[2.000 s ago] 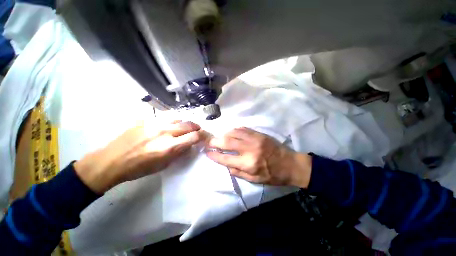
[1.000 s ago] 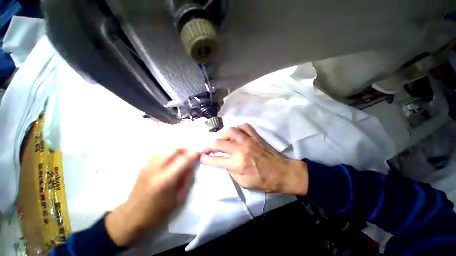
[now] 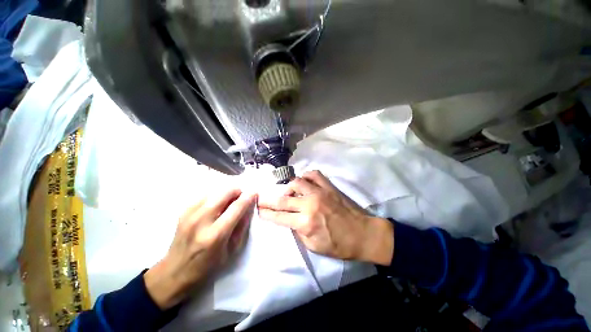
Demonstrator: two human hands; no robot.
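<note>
A large white garment piece [image 3: 415, 188] lies on the machine bed right of the needle area, and its front part [image 3: 259, 279] hangs over the table's front edge. My left hand [image 3: 207, 237] pinches the white cloth between thumb and fingers just left of the small ribbed knob [image 3: 283, 174]. My right hand [image 3: 324, 217] grips the cloth beside it, fingertips almost touching the left ones. The presser foot and needle area [image 3: 269, 152] sits just behind the fingertips, partly hidden. The sewing machine head [image 3: 389, 58] with its beige ribbed dial [image 3: 279, 84] is above.
Long white strips [image 3: 39, 123] lie in a curved stack at the left. Cardboard with yellow printed tape [image 3: 65, 246] is beside them. The machine's right end has dark metal parts [image 3: 476, 148]. Grey-white cloth [image 3: 564, 220] lies at the far right.
My left hand moved back from the foot and is now sharp, pinching cloth near my right fingertips. The view shifted, showing more of the machine head. The right hand stays on the cloth.
</note>
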